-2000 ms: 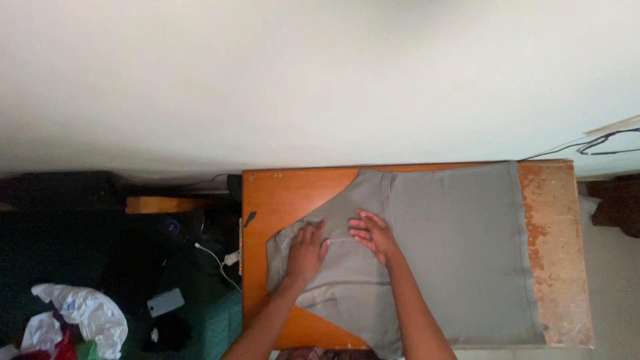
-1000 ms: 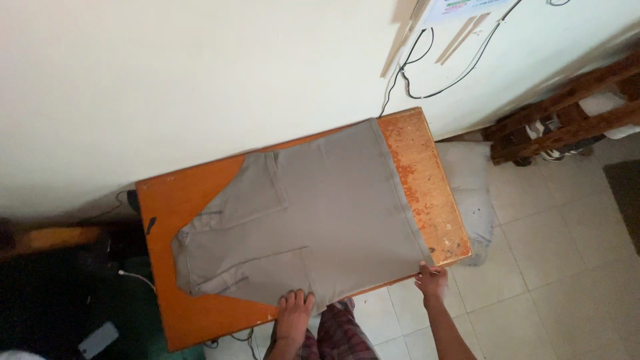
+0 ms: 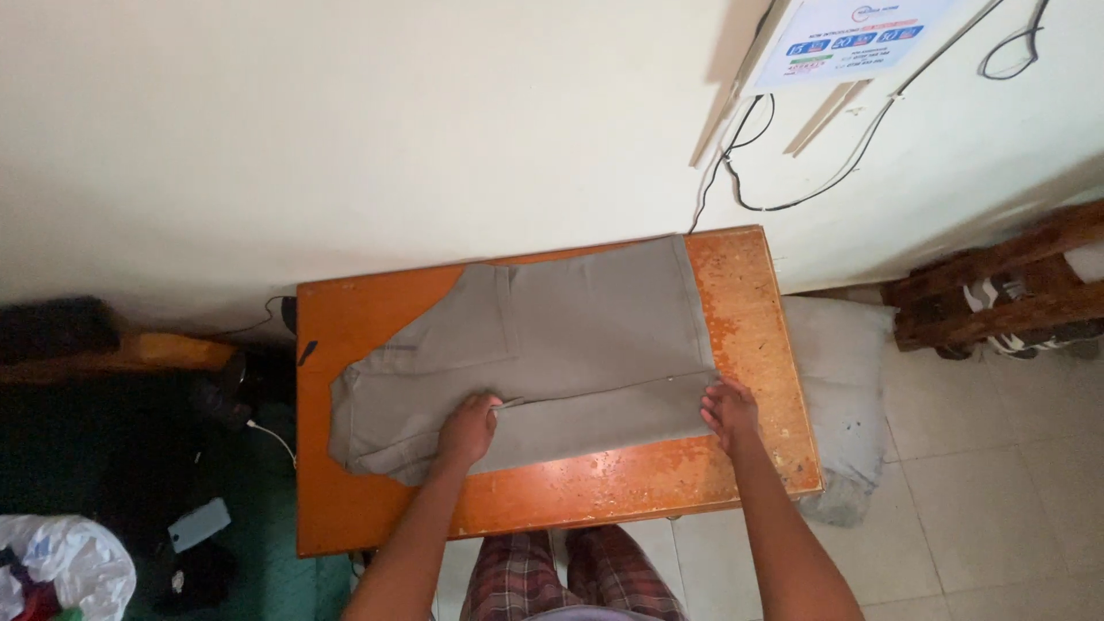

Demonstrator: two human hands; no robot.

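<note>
A grey cloth garment (image 3: 595,319) with seams lies spread on a wooden table (image 3: 552,504). Its near side is folded over along a long strip toward the middle. My left hand (image 3: 468,429) pinches the folded edge near the garment's centre. At the right end, my right hand (image 3: 730,412) has its fingers on the corner of the folded strip, by the hem. The garment's narrower, shaped end points left. What lies under the folded strip is hidden.
A wall stands behind the table, with cables (image 3: 798,207) and a board bearing writing. Right of the table are a grey cushion-like thing (image 3: 841,388) and a wooden rack (image 3: 957,297) with shoes. At lower left lie a phone-like object (image 3: 200,524) and a white plastic bag (image 3: 82,561).
The garment's near side, which hung at the table's front edge, is now folded inward on top. Both hands have moved from that edge onto the garment. The view has shifted.
</note>
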